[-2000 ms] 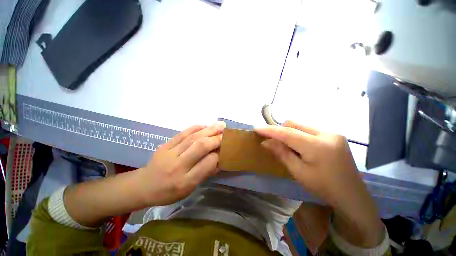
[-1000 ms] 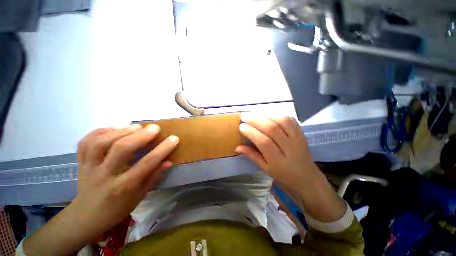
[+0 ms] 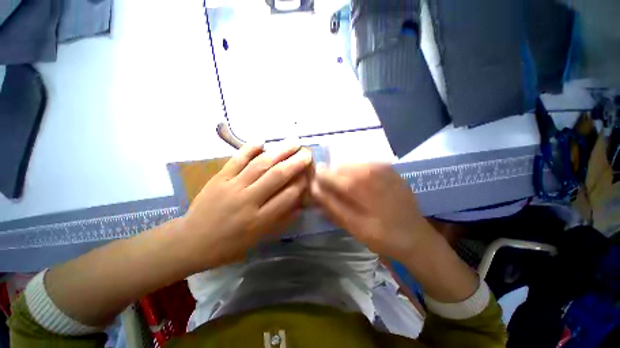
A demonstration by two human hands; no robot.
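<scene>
The tan-brown template [image 3: 200, 173] lies on a small grey fabric piece [image 3: 177, 183] at the table's front edge. Its left part shows; my left hand covers the rest. My left hand [image 3: 251, 197] presses over both, fingers together. My right hand [image 3: 367, 204] is motion-blurred at the right end of the piece, its fingertips touching or close to my left fingertips. Whether it grips the fabric is hidden by blur. A paler fabric end [image 3: 318, 153] shows between the hands.
The white machine bed [image 3: 292, 88] is behind the hands, with a tan curved piece [image 3: 229, 134] at its corner. Grey strips [image 3: 408, 122] hang at its right. A dark shaped piece [image 3: 20, 122] and layered cut pieces [image 3: 85, 17] lie left. Blue-handled scissors [image 3: 549, 166] are at right.
My left hand has moved right along the template and covers its right part. My right hand has come in against the left fingertips. The view has shifted, showing more strips at right.
</scene>
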